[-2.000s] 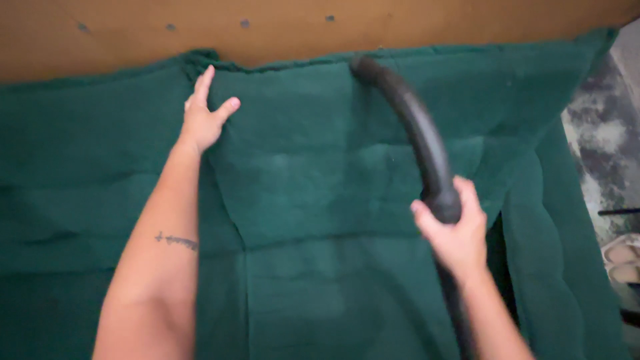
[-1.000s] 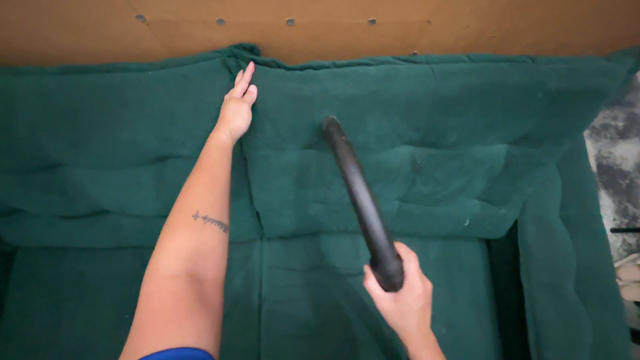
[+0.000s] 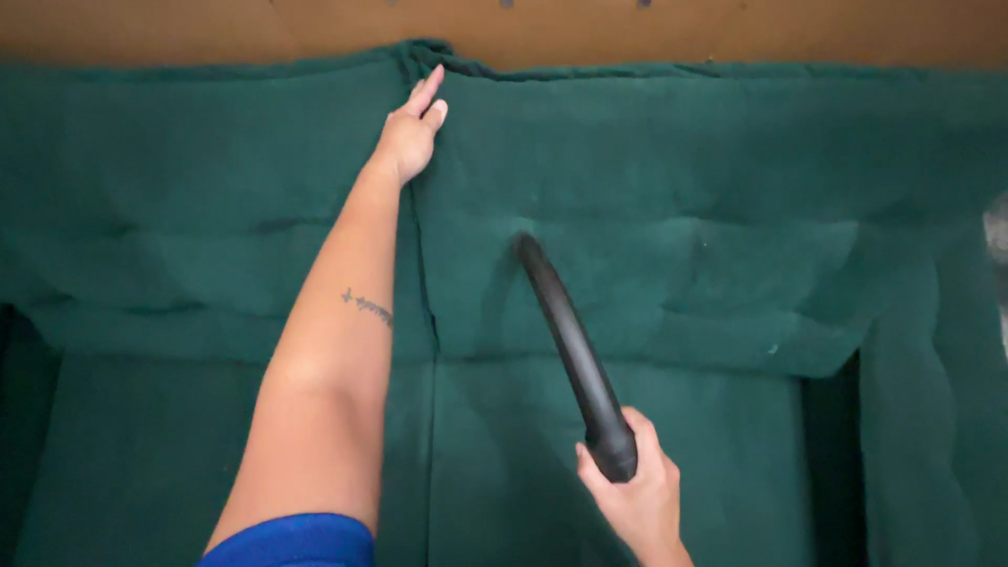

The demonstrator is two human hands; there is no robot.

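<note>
A green fabric sofa fills most of the view, its tufted back cushions meeting at a vertical seam. My left hand rests at the top of that seam, fingers pointing up beside the bunched fabric, and holds nothing that I can see. In my right hand is the lower end of a black curved vacuum cleaner wand. The wand slants up and to the left, with its tip against the right back cushion, just below the middle of its height. Whatever joins the wand below my right hand is hidden.
Behind the sofa's back runs a brown surface with small dark spots. The sofa's padded armrest stands at the right, with a dark gap between it and the seat. A grey patterned surface shows at the far right edge.
The wand's tip has moved down the right back cushion from its top edge, and my right hand has come down with it. My left hand stays at the top of the seam.
</note>
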